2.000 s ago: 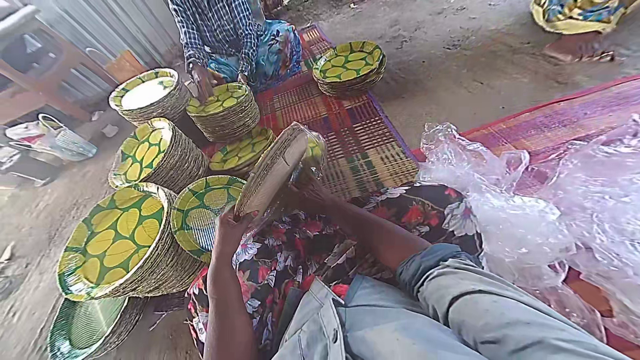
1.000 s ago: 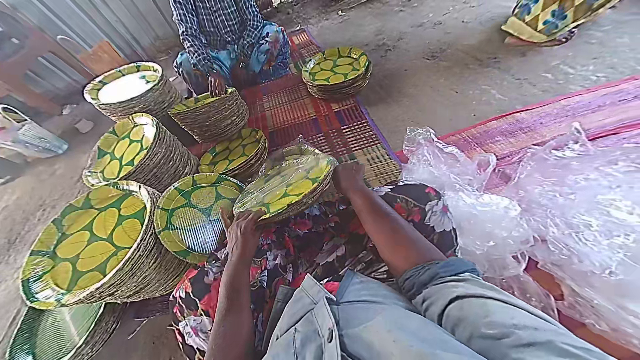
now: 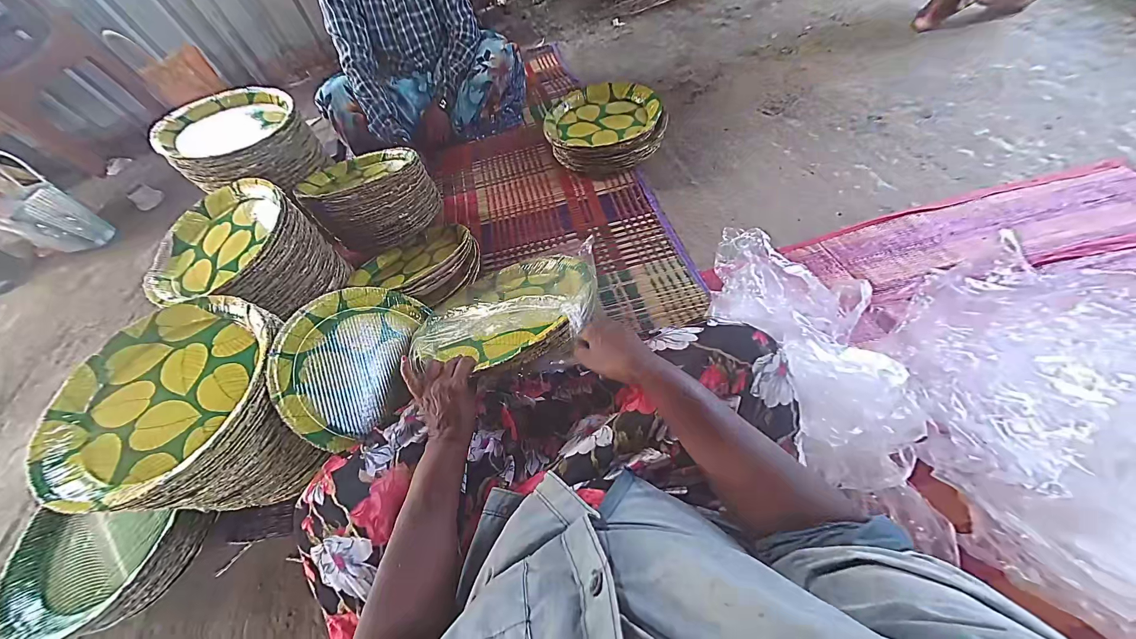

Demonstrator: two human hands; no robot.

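Observation:
A round green plate with a yellow leaf pattern point(image 3: 506, 315), wrapped in clear plastic film, rests tilted on my lap over a dark floral cloth point(image 3: 568, 426). My left hand point(image 3: 444, 390) lies at its near left rim, fingers spread against the edge. My right hand point(image 3: 612, 351) grips the right rim and the plastic there with closed fingers. More than one plate may be inside the wrap; its underside is hidden. Left of it leans a ribbed leaf-pattern plate point(image 3: 346, 364).
Tall stacks of similar plates point(image 3: 160, 399) stand at the left, with a smaller stack point(image 3: 605, 124) on a woven mat point(image 3: 568, 195). A person in a checked shirt point(image 3: 399, 53) sits ahead. Crumpled clear plastic point(image 3: 1003, 382) covers the pink mat point(image 3: 994, 213) at right.
Two seconds ago my hands held the plate upright on edge; it then came down flatter over my lap. Since one second ago, my left hand has spread its fingers at the near rim.

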